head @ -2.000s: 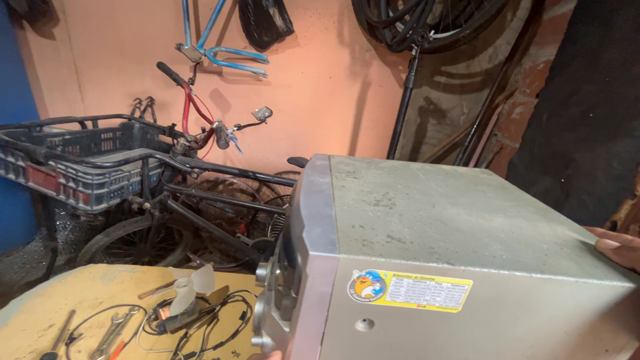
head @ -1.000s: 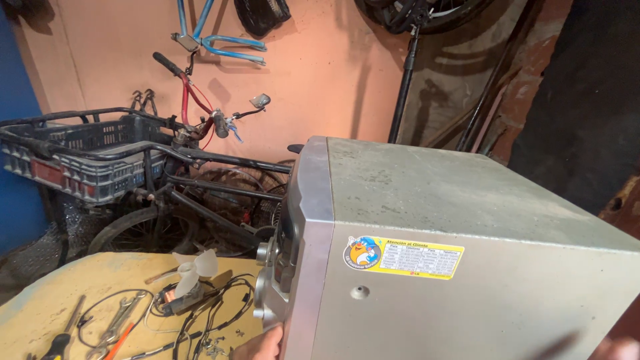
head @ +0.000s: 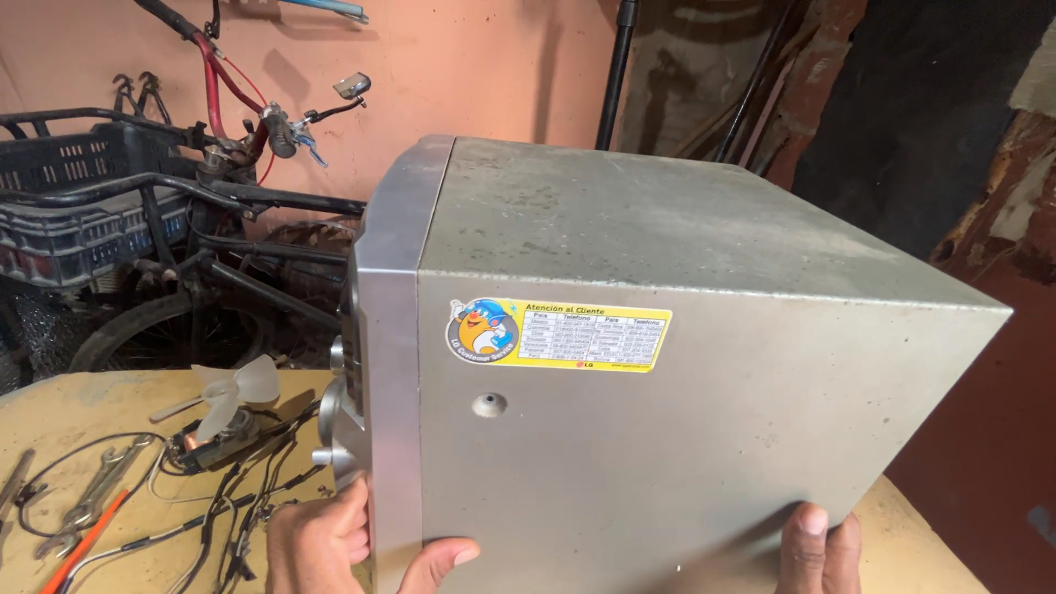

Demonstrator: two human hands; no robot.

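Note:
A grey metal-cased LG appliance (head: 660, 429), box-shaped with a silver front panel and knobs at its left end, stands on a yellow table. A yellow printed sticker (head: 561, 334) is on the side facing me. My left hand (head: 338, 544) grips the lower front corner, its thumb on the side face and its fingers at the front panel. Near the lower right of the same side, my right hand (head: 817, 549) has its visible fingers against the casing; the rest of it is out of frame. The underside of the appliance is hidden.
On the yellow table (head: 330, 388) at left lie a small fan motor with white blades (head: 227, 396), wrenches (head: 99, 495), an orange-handled or orange rod-like tool (head: 82, 544) and tangled wires (head: 223, 511). Behind stand a bicycle with a plastic crate (head: 82, 223) and a wall.
My right hand, at the appliance's far right edge two seconds ago, is now low on its near side. More of my left hand shows at the front corner. The view has moved closer.

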